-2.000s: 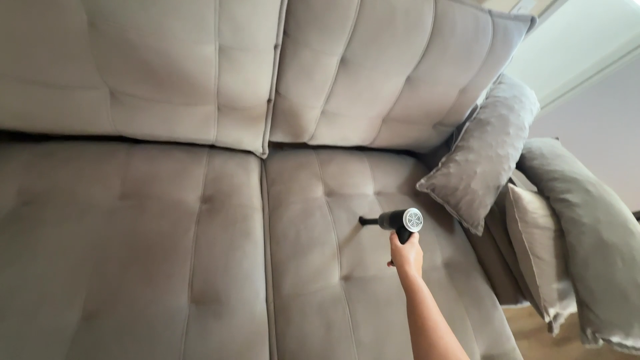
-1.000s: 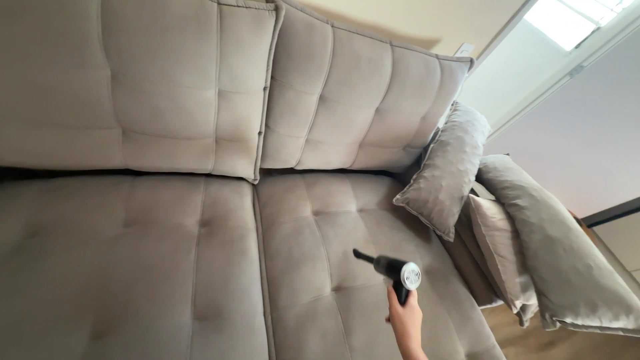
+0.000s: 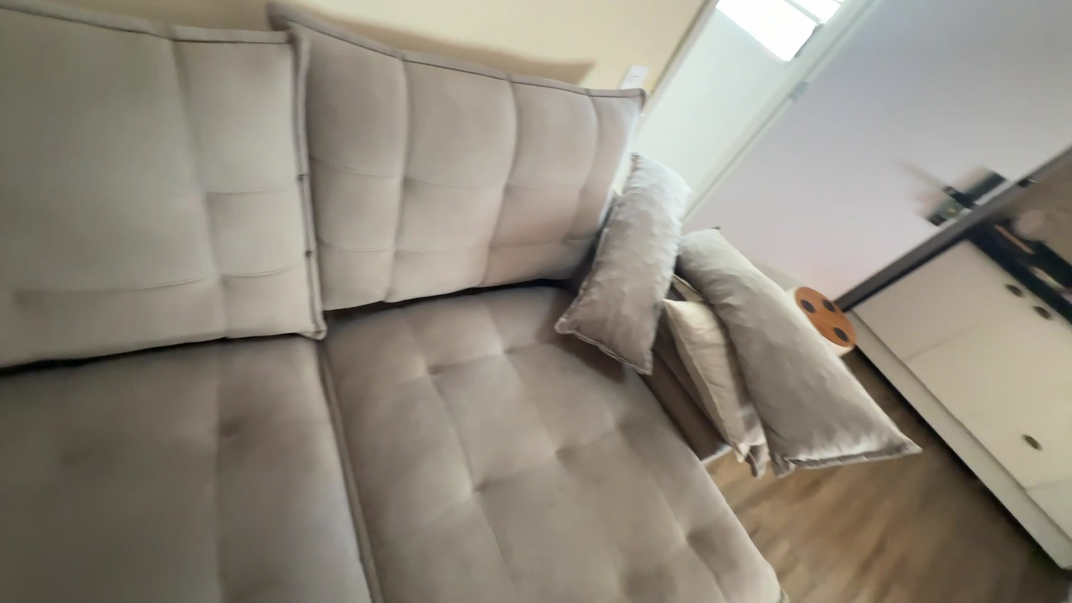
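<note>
Neither my left hand nor my right hand shows in the head view now, and the black handheld vacuum is out of view too. A tufted, taupe fabric sofa fills the left and middle, with its right seat cushion beside the left seat cushion. Behind them stand a right back cushion and a left back cushion. A grey throw pillow leans at the sofa's right end.
More pillows, one beige and one long and grey, rest over the armrest. Beyond are a wooden floor, a white cabinet, a round orange-brown object with dark spots and a door with a dark handle.
My right hand and the handheld vacuum, over the right seat cushion before, are out of view. The view has swung towards the right, showing the cabinet and door handle.
</note>
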